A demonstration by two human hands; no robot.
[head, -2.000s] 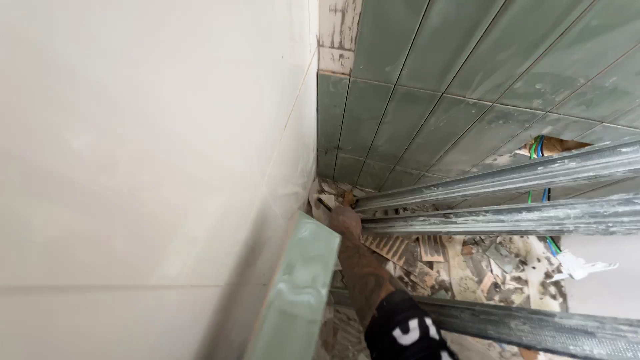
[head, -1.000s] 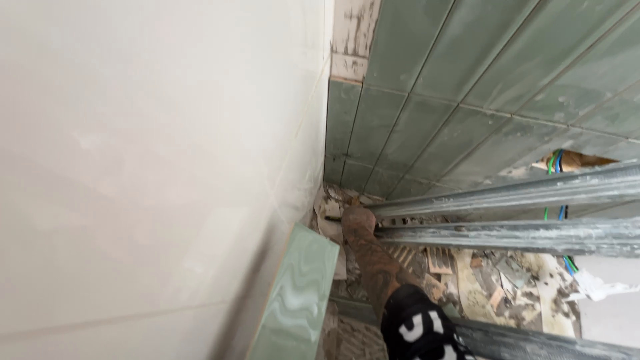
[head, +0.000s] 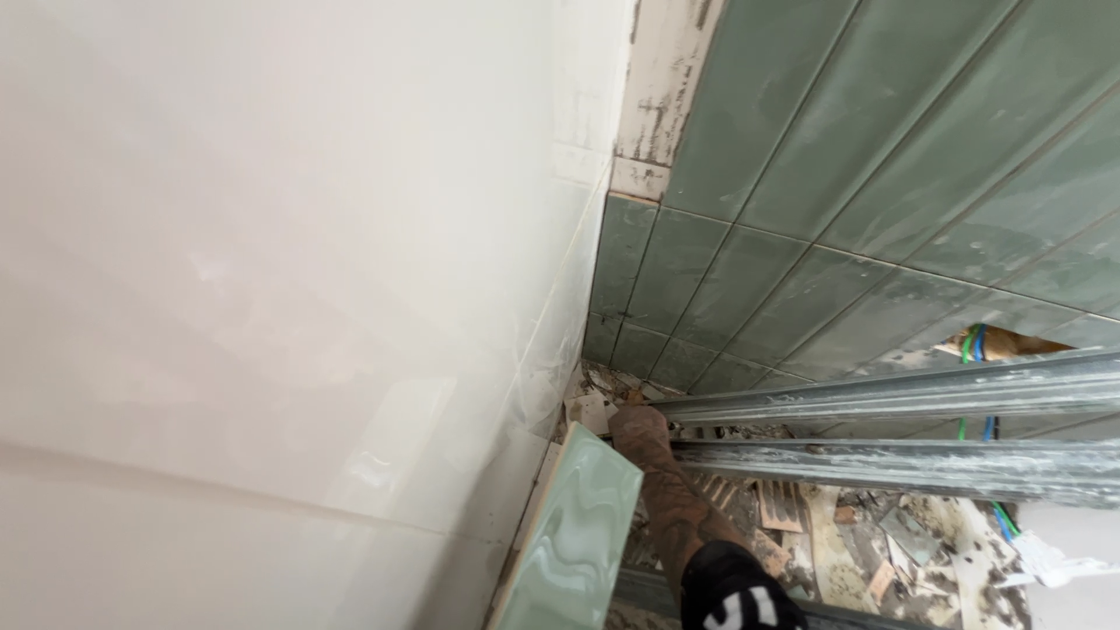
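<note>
My right hand [head: 637,423] reaches down into the corner at floor level, by the near ends of two metal profiles. Its fingers are hidden by the back of the hand, so whether they hold anything cannot be told. The forearm is tattooed, with a black sleeve bearing white marks. To its left a glossy pale green tile [head: 576,529] slants up from the bottom edge; what supports it is out of sight. A pale broken piece [head: 591,412] lies beside the hand. Dark green wall tiles [head: 687,280] rise behind. My left hand is not in view.
Dusty metal profiles [head: 892,389] cross from the right at two heights, and another runs low beneath the sleeve. Broken tile and adhesive debris [head: 910,529] covers the floor. Green and blue wires [head: 973,343] show at a wall hole. A large glossy white wall [head: 262,262] fills the left.
</note>
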